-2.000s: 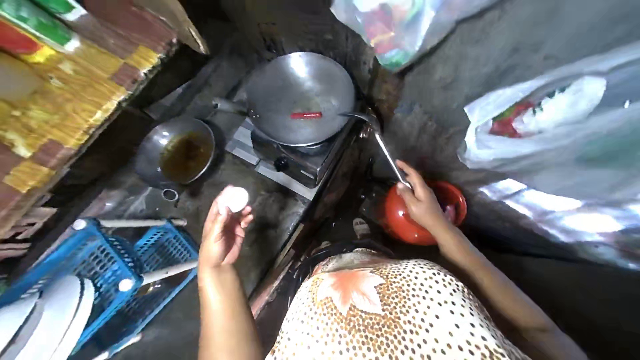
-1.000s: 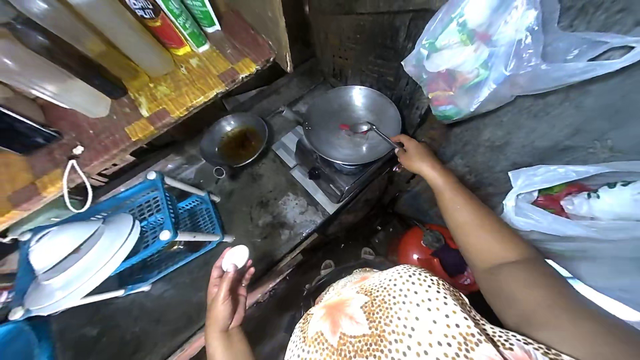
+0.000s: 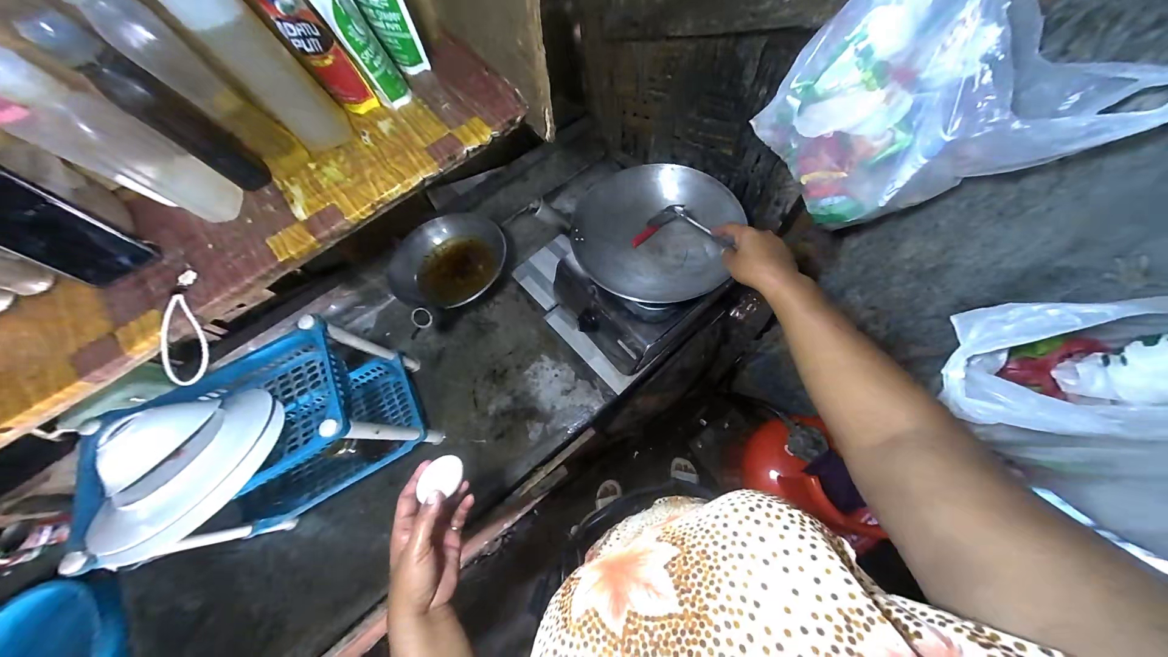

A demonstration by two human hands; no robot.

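Note:
My left hand (image 3: pixel 427 547) holds a white egg (image 3: pixel 440 478) at its fingertips, above the edge of the dark counter. A metal ladle or spoon (image 3: pixel 698 224) is gripped by its handle in my right hand (image 3: pixel 759 255), at the right rim of a large metal wok (image 3: pixel 659 260). The utensil's head rests inside the wok, touching or close to a small red piece (image 3: pixel 645 236). Under the wok stands a portable gas stove (image 3: pixel 607 324). A smaller pan (image 3: pixel 412 266) holding brown liquid (image 3: pixel 456 271) sits to the left of the wok.
A blue plastic rack (image 3: pixel 339 379) with white plates (image 3: pixel 205 474) stands at the left. Bottles (image 3: pixel 265 73) lie or stand on the wooden shelf (image 3: pixel 438 128) above it. Plastic bags hang at the upper right (image 3: pixel 876 119) and right (image 3: pixel 1031 415). A red container (image 3: pixel 776 461) is below my right arm.
My right hand has moved with the utensil from beside the wok to its right rim, with the utensil's head now inside. The egg stays in my left hand. The view has shifted.

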